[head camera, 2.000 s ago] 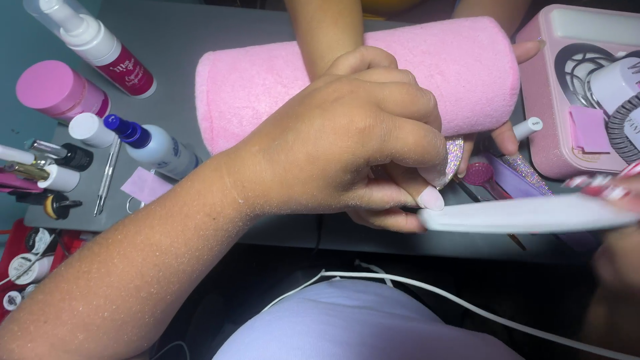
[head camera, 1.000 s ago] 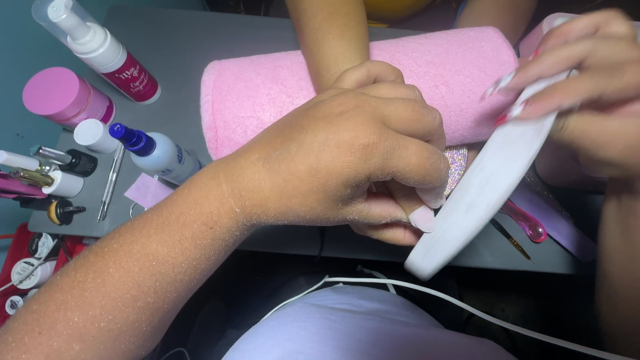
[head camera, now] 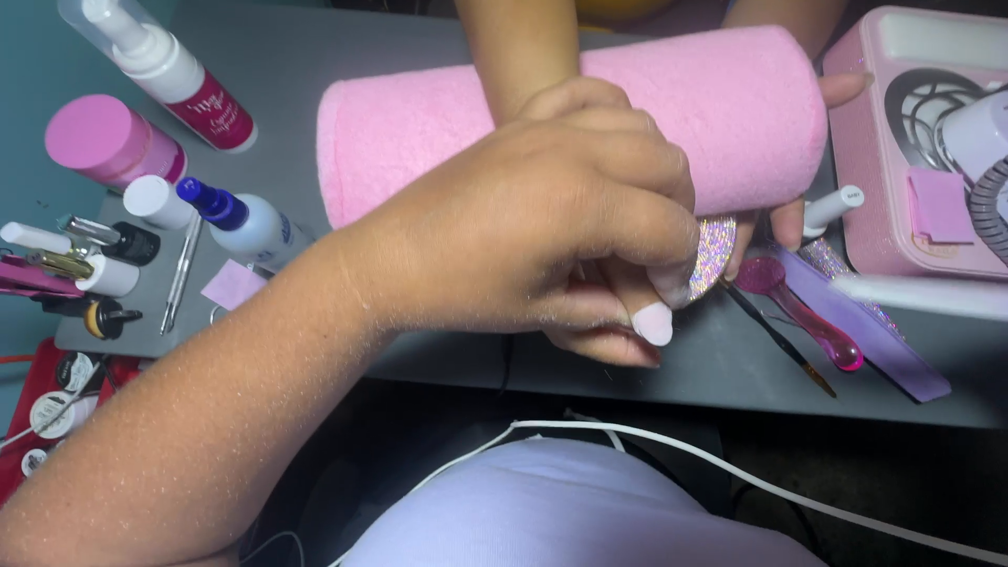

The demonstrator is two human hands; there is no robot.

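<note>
My left hand (head camera: 583, 205) is closed around a finger of the other person's hand, in front of a pink towel-covered hand rest (head camera: 748, 118). The pale nail (head camera: 653, 324) of the held finger sticks out below my fingers. A glittery curved object (head camera: 713, 256) shows beside my knuckles, partly hidden. At the right edge, the blurred end of a white nail file (head camera: 921, 296) reaches into view, apart from the held nail. My right hand is outside the picture. The other person's second hand (head camera: 787, 224) rests under the right end of the hand rest.
A purple file (head camera: 874, 331), a pink spatula (head camera: 803, 315), a thin brush (head camera: 776, 339) and a white-capped bottle (head camera: 832, 209) lie near a pink case (head camera: 866, 157). Left are a pump bottle (head camera: 209, 106), a pink-lidded jar (head camera: 118, 142) and a blue-capped bottle (head camera: 252, 228). A white cable (head camera: 677, 446) crosses my lap.
My right hand, seen one second ago with the white file against the held nail, has moved out of view to the right. The file has moved right too. My left hand keeps its hold.
</note>
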